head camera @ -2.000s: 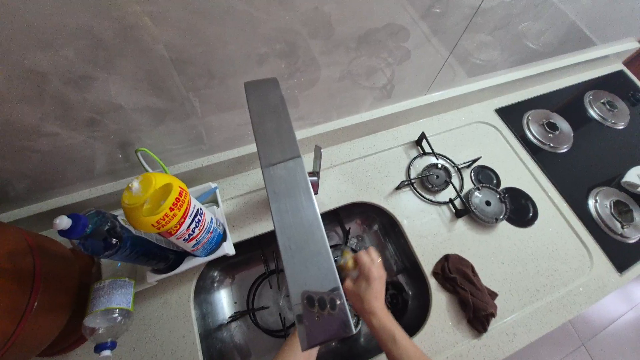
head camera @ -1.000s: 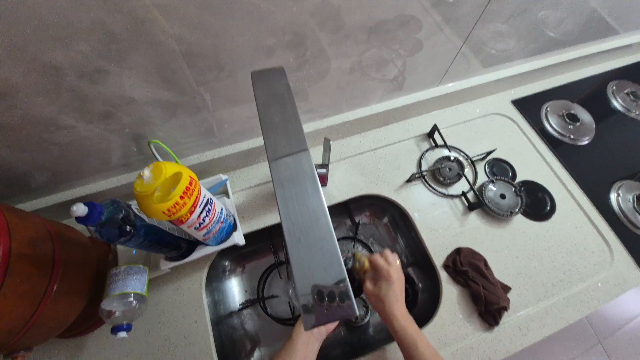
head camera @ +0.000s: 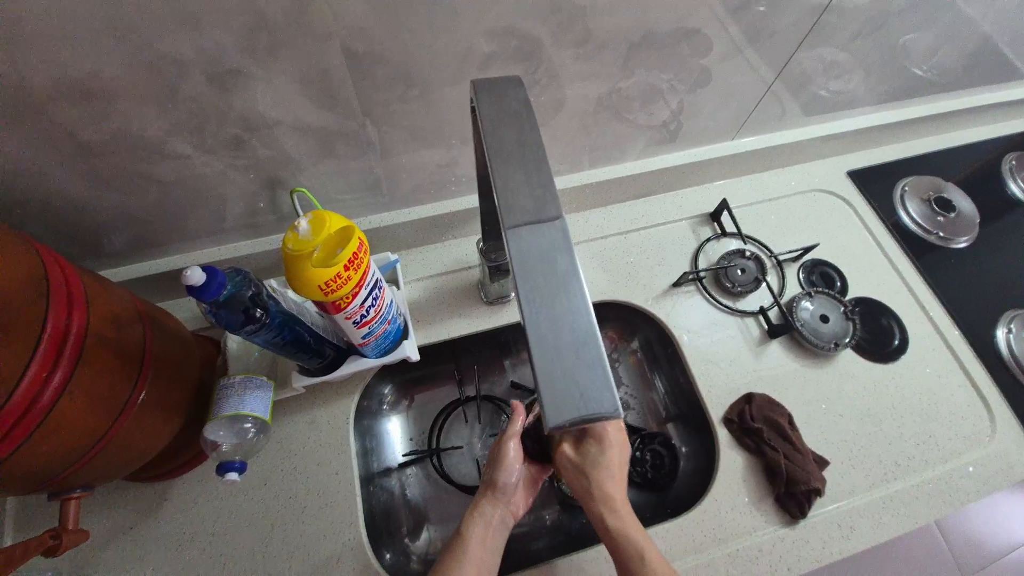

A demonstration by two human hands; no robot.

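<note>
Both of my hands are over the stainless steel sink (head camera: 384, 512), under the end of the square metal faucet (head camera: 560, 320). My left hand (head camera: 512, 472), wet and palm up, holds a dark round part, probably a burner piece, between thumb and fingers. Against the same part lies my right hand (head camera: 594, 464), its fingers curled; the faucet hides some of it, and whether it grips anything cannot be seen. Black wire pan supports (head camera: 436, 448) lie in the sink left of my hands. A black burner part (head camera: 654, 458) rests in the sink to their right.
On the counter right of the sink are a pan support (head camera: 700, 264), a burner head (head camera: 822, 320), black caps (head camera: 880, 330) and a brown cloth (head camera: 780, 456). Beyond is the cooktop (head camera: 920, 264). To the left stand a yellow cleaner bottle (head camera: 328, 256), a blue bottle (head camera: 264, 316), a clear bottle (head camera: 238, 424) and a clay water filter (head camera: 88, 368).
My right hand has moved left and down, from beside the faucet's end to beneath it, close to my left hand. More of my left hand shows now. The yellowish thing at my right hand is out of sight.
</note>
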